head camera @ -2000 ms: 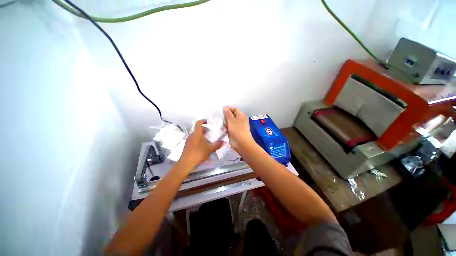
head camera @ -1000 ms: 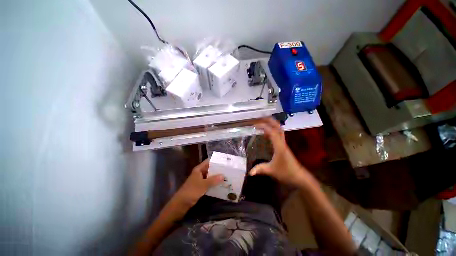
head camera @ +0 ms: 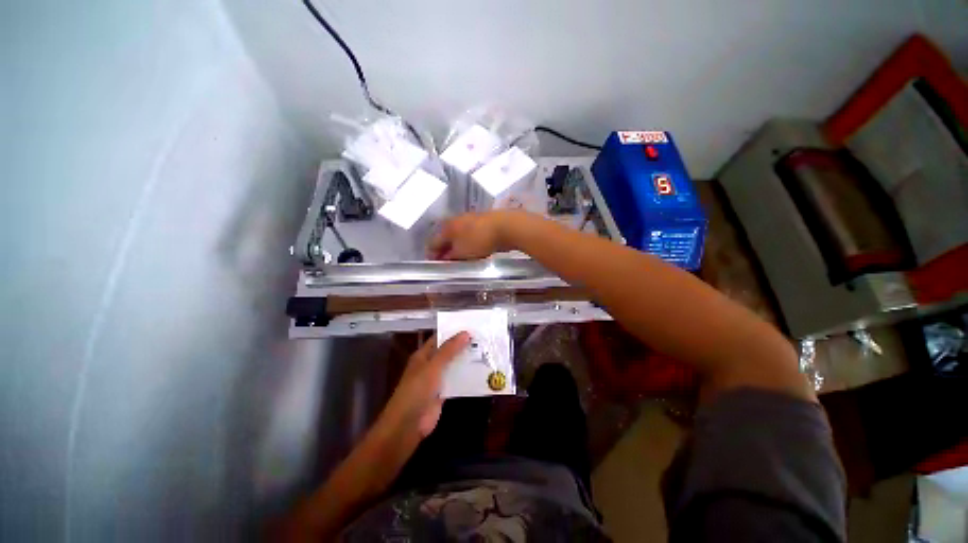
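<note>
My left hand [head camera: 420, 384] holds a white product box [head camera: 474, 366] with a round gold sticker at the sealer's front edge. Clear film [head camera: 472, 297] stands out past the box's far end and lies over the brown sealing strip [head camera: 382, 302]. My right hand [head camera: 467, 235] is at the far side of the silver sealing arm [head camera: 403, 274], fingers curled and blurred; its grip cannot be made out. The arm is raised a little behind the strip. Several bagged white boxes [head camera: 414, 199] stand on the white worktable [head camera: 366, 239] behind it.
A blue power unit [head camera: 650, 202] stands at the sealer's right end. Farther right is the shrink tunnel [head camera: 780, 212] with its dark reddish conveyor [head camera: 844, 212]. A black cable [head camera: 356, 69] runs down the wall behind the boxes.
The boxed film has moved from my lap up to the sealer's front edge. My right hand has left the space beside the box and reached across to the sealing arm.
</note>
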